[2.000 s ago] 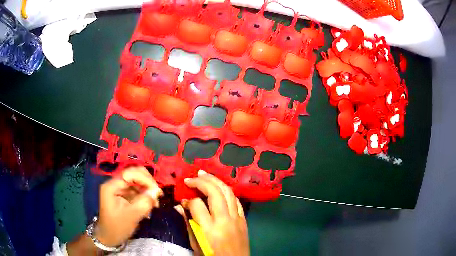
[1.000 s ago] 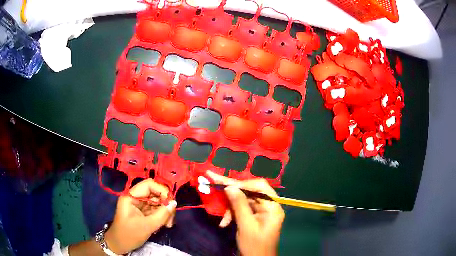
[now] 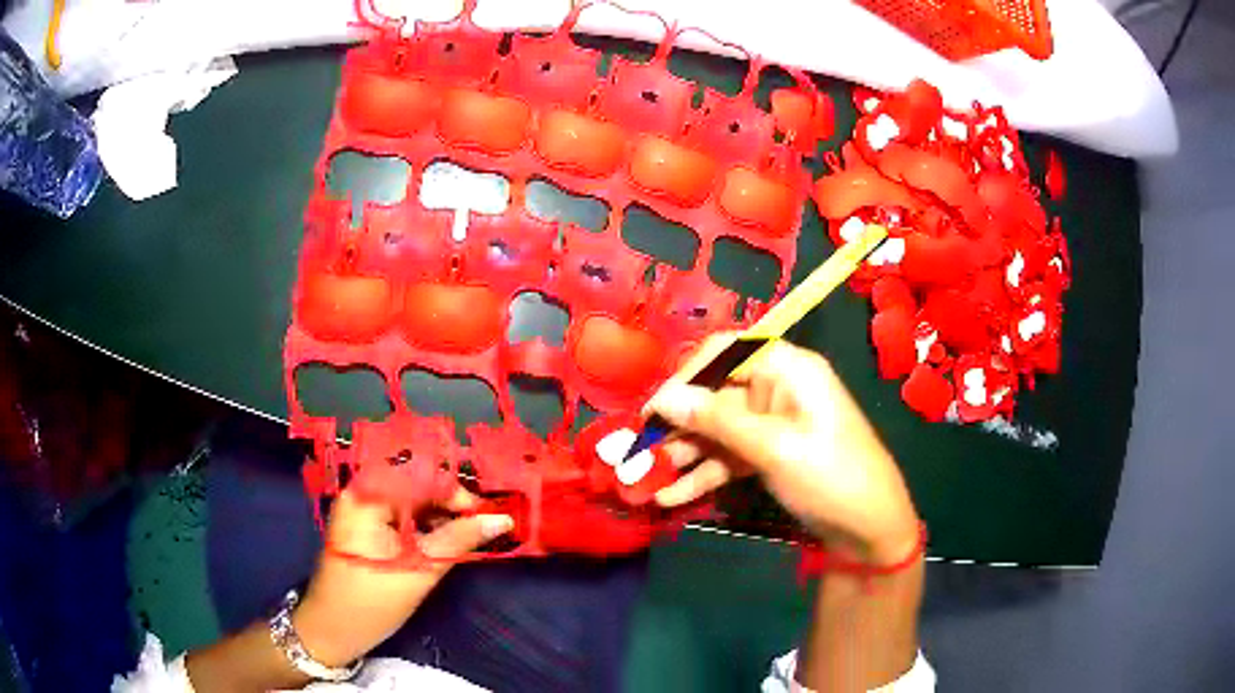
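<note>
A red moulded sheet (image 3: 467, 314) with rows of raised pads and open holes lies over the dark green tabletop, its near edge at the table's front rim. My left hand (image 3: 393, 555) is under and around the near edge, gripping the sheet, with fingers showing through the frame. My right hand (image 3: 799, 433) holds a slim yellow-handled tool (image 3: 819, 284) like a pen, its dark section toward the fingertips. The same hand pinches a loose red piece with a white patch (image 3: 634, 460) over the sheet's near right part. The sheet's near right corner is blurred and bunched.
A heap of loose red pieces with white spots (image 3: 955, 271) lies right of the sheet, white crumbs (image 3: 1016, 433) below it. An orange perforated basket (image 3: 995, 27) and white covering (image 3: 1104, 95) are at the far side. White scrap (image 3: 136, 142) and a clear bottle (image 3: 44, 129) are upper left.
My right hand has moved right with the red piece, and the yellow handle now points up toward the heap. My left hand has gone under the sheet's edge, which is now bunched.
</note>
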